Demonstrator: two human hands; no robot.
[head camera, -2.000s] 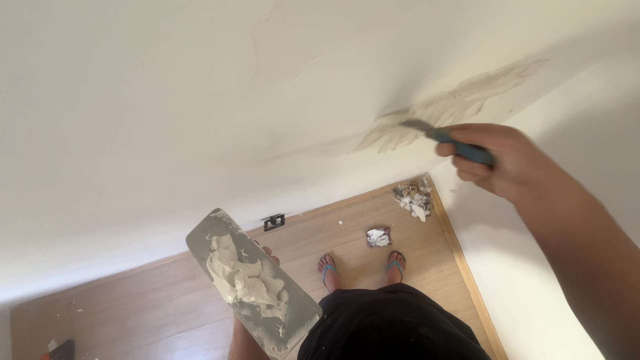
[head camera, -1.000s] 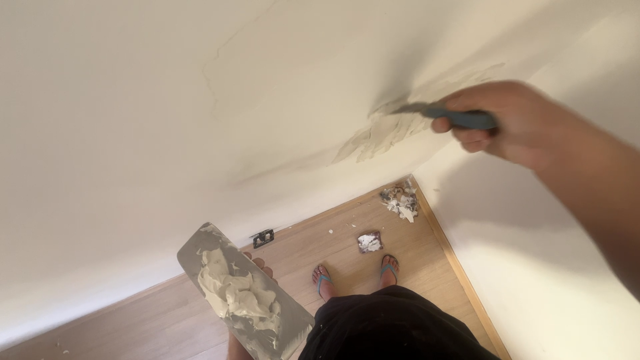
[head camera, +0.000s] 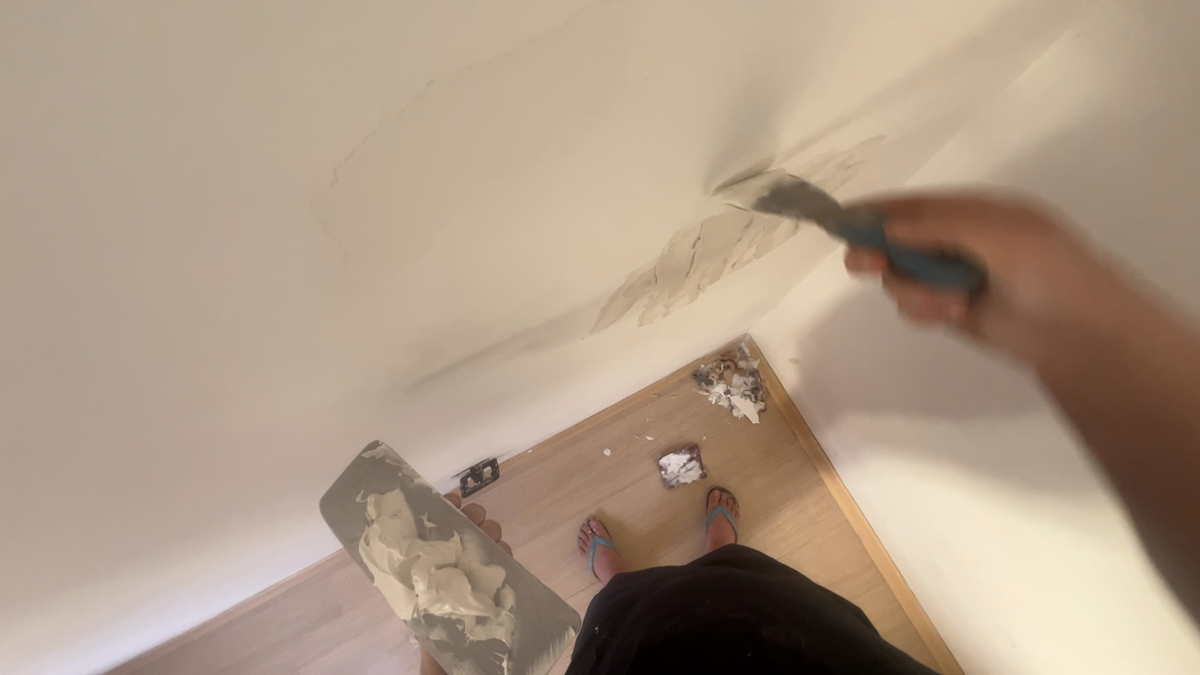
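Note:
My right hand (head camera: 966, 253) grips the blue handle of a putty knife (head camera: 806, 204), its blade at the wall over a streaky band of wet filler (head camera: 694, 262). Beneath a grey rectangular plasterer's trowel or hawk (head camera: 352, 497), my left hand (head camera: 483, 525) is mostly hidden; only its fingertips show past the edge. A thick heap of cream filler (head camera: 441, 572) lies on that plate. The wall (head camera: 525, 187) also bears a large smooth patch with a faint outline.
Paint flakes and debris (head camera: 736, 384) lie on the wood floor (head camera: 619, 497) in the corner. Nearer my sandalled feet is a small square piece with white material (head camera: 682, 466). A black socket frame (head camera: 479, 477) is beside the left wall's base. Another wall (head camera: 984, 469) stands at right.
The putty knife has stayed around the filler band, its blade now turned more broadly to view. The plate remains in my left hand at lower left.

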